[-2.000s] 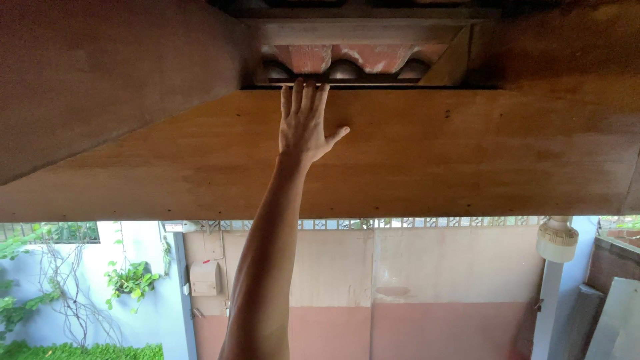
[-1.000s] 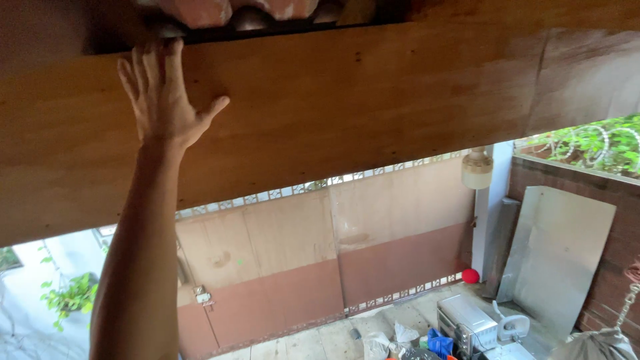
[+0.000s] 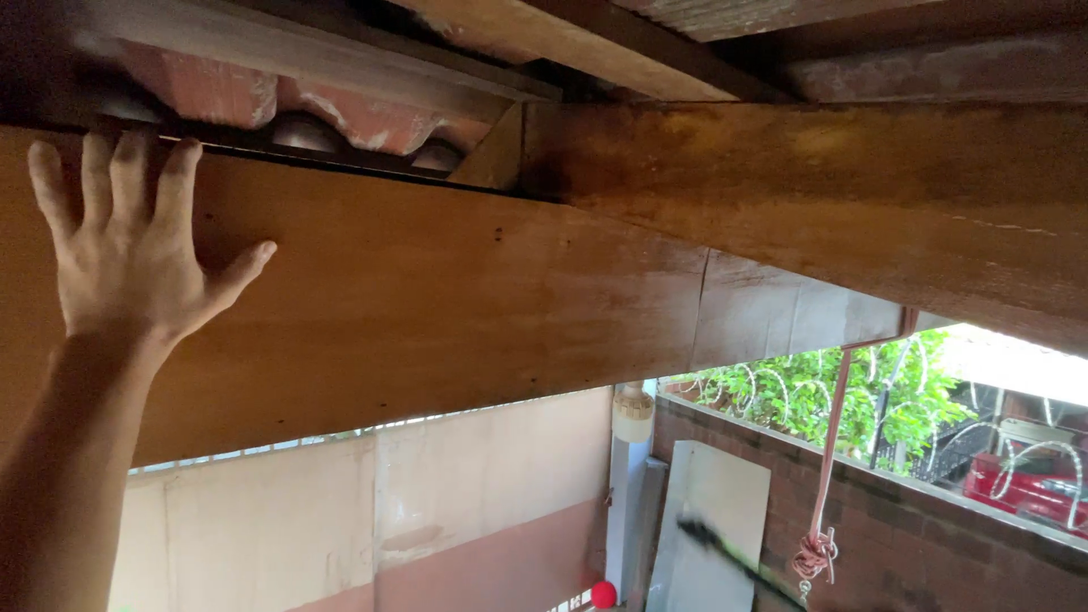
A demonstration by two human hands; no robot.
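Observation:
My left hand (image 3: 132, 229) lies spread against a brown wooden board (image 3: 476, 289), its back toward me and its fingertips at the board's top edge. Nothing is held in it. Just above that edge, reddish roof tiles (image 3: 357, 110) show through a gap under a wooden batten. My right hand is out of view. A long, thin, dark tool (image 3: 735, 557) with a thicker dark end, blurred, pokes in at the bottom right; what holds it is hidden.
A wooden beam (image 3: 816, 204) meets the board at the right. A knotted pink rope (image 3: 814, 552) hangs by a brick wall (image 3: 918, 527) topped with coiled razor wire. Below are a two-tone gate (image 3: 493, 484), a lamp (image 3: 633, 415) and a leaning metal sheet (image 3: 714, 510).
The view has swung to the right. My left hand stays spread at the board's top edge. The dark tool has come into view at the bottom right.

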